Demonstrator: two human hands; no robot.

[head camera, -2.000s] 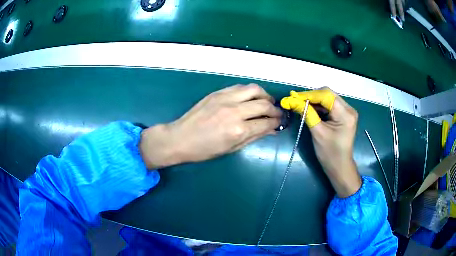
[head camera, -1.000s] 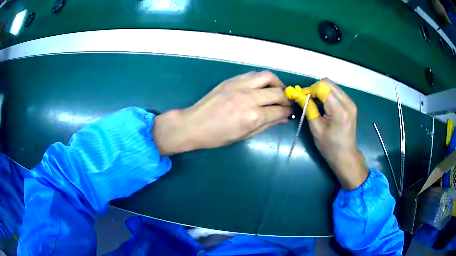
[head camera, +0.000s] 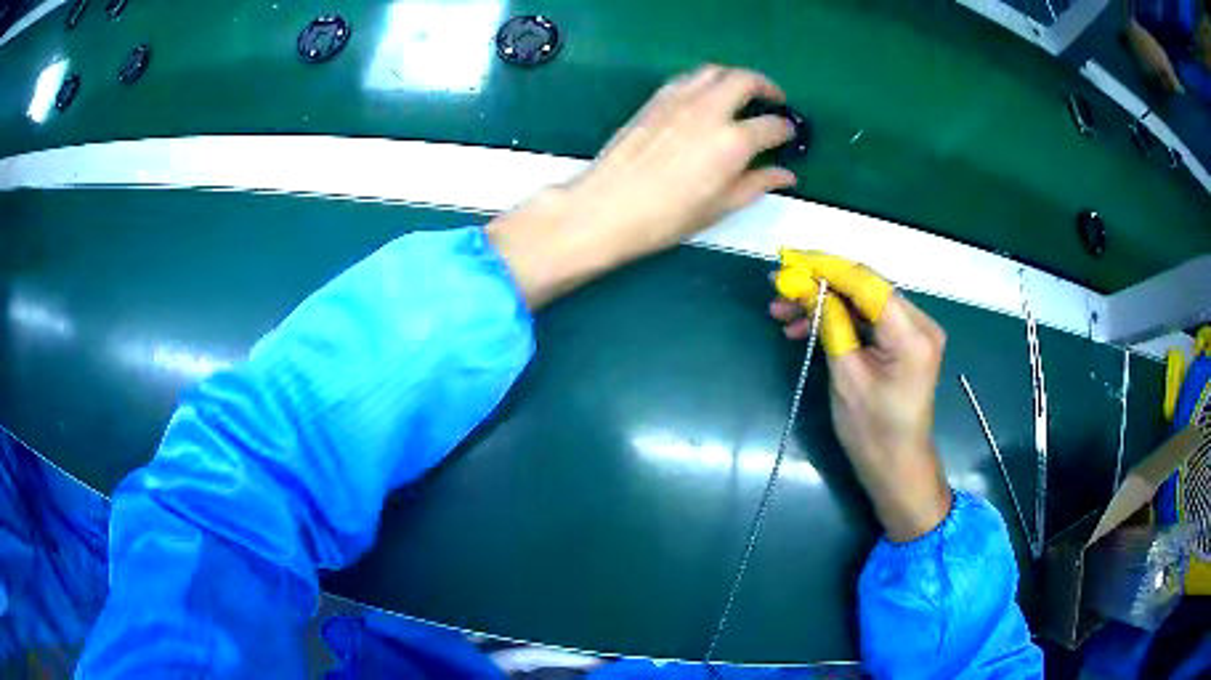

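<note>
My left hand point(head camera: 677, 153), bare, reaches over the white rail to the green belt. Its fingers are at a round black part point(head camera: 794, 133), partly hidden behind them; I cannot tell if they grip it. My right hand point(head camera: 887, 352), with yellow finger cots on thumb and finger, is above the bench near the rail. It pinches the top of a long thin silver magnet stick point(head camera: 774, 478), which runs down to the bench's front edge.
The white rail point(head camera: 332, 170) separates the bench from the green belt point(head camera: 638, 80). More black parts point(head camera: 529, 41) lie on the belt. Thin silver rods point(head camera: 1037, 412) lie at the bench's right end, beside an open carton point(head camera: 1082, 571). A person's hand point(head camera: 1153, 56) shows top right.
My left hand has moved from beside my right hand up and over the rail to the belt. My right hand has stayed near its place, still holding the stick. Black parts on the belt have shifted.
</note>
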